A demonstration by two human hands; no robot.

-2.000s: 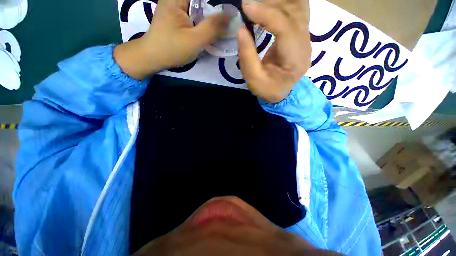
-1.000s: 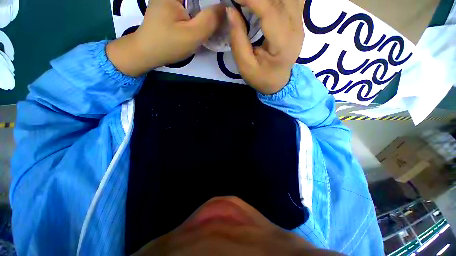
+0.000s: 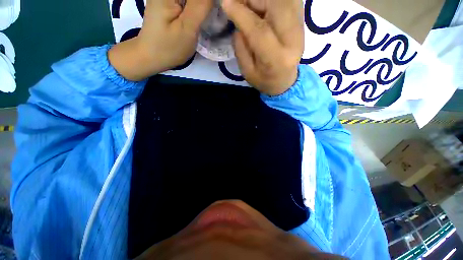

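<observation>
A round housing (image 3: 216, 48), whitish and shiny with a dark area inside, is at the top of the view between my hands. My left hand (image 3: 170, 38) grips its left side, with the fingertips near the top edge. My right hand (image 3: 269, 45) is on its right side, its thumb and fingers at the housing's inside. The hands cover much of the housing. Beneath lies a white backing sheet (image 3: 317, 38) with rows of black curved adhesive strips (image 3: 366, 31), some interlocking.
White die-cut pieces (image 3: 6, 66) lie at the far left on the dark green bench (image 3: 61, 30). Loose white sheets (image 3: 431, 76) overlap at the right, near a brown cardboard sheet (image 3: 401, 12). Cardboard boxes (image 3: 411, 162) stand beyond the bench at lower right.
The housing is tilted differently and its lower rim shows more between my hands. My right thumb and fingers have shifted up and left on it.
</observation>
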